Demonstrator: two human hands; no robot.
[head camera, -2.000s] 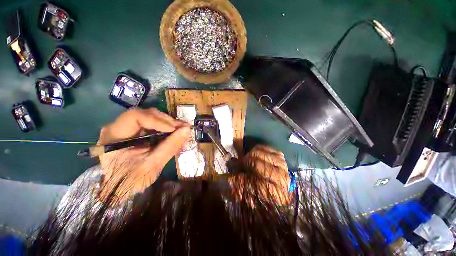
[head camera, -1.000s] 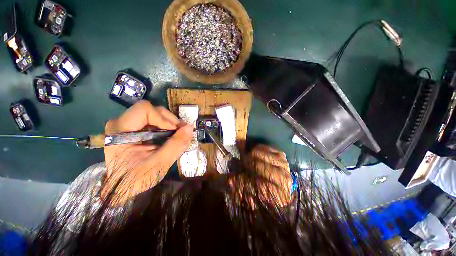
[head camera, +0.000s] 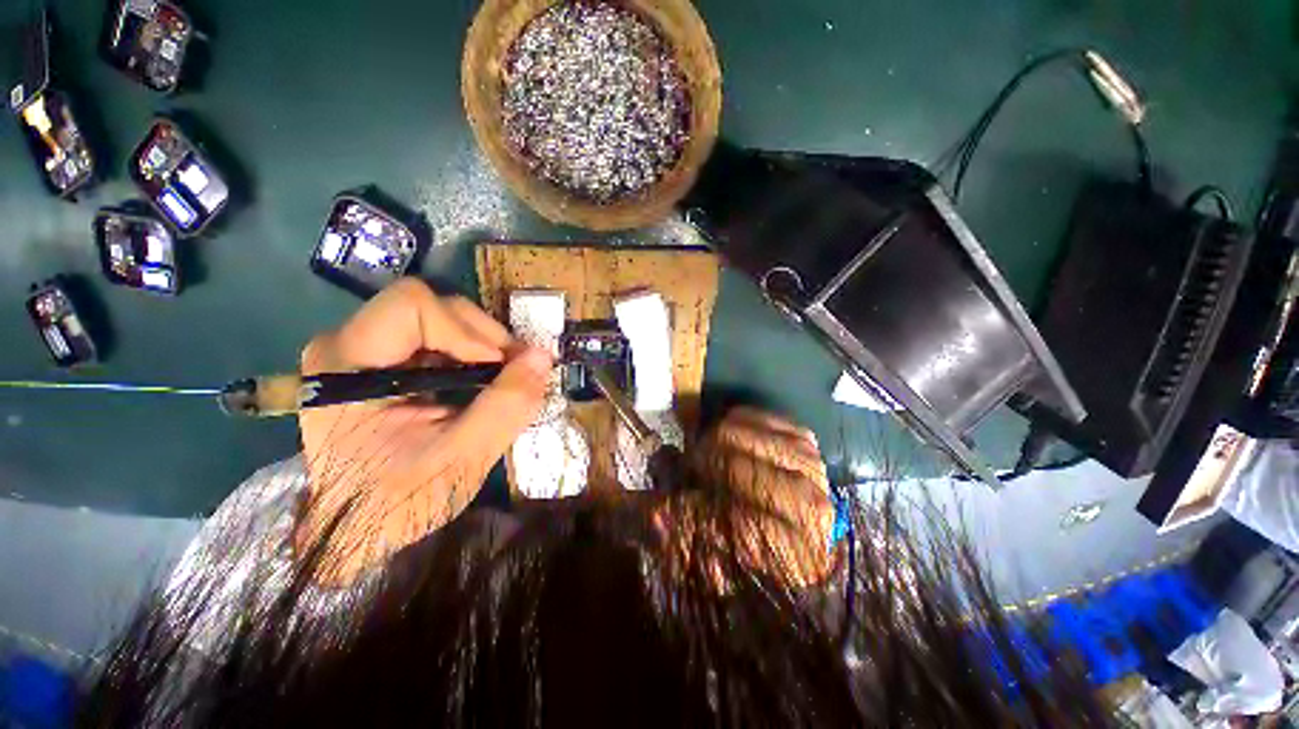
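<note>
A small black watch housing (head camera: 596, 346) sits between two white pads on the tan wooden soldering jig (head camera: 598, 266). My left hand (head camera: 428, 413) holds a slim black pen-like tool (head camera: 392, 385) with a tan end; its working tip is hidden by my fingers at the housing's left edge. A thin pale line (head camera: 107, 386) runs in from the left to the tool's rear end. My right hand (head camera: 755, 491), partly covered by hair, holds the soldering iron (head camera: 623, 406). The iron's metal tip reaches into the housing; its handle is mostly hidden.
Several open housings (head camera: 178, 178) lie at the left, one (head camera: 365, 245) nearer the jig. A round tan bowl (head camera: 484, 128) of metal shavings stands behind the jig. Right of it are a black tilted hood (head camera: 912, 313), a cable plug (head camera: 1114, 88) and a black ribbed box (head camera: 1140, 328).
The whole view has shifted slightly. The rear end of the left-hand tool has swung up a little. The iron's tip stays in the housing, and both hands keep their hold.
</note>
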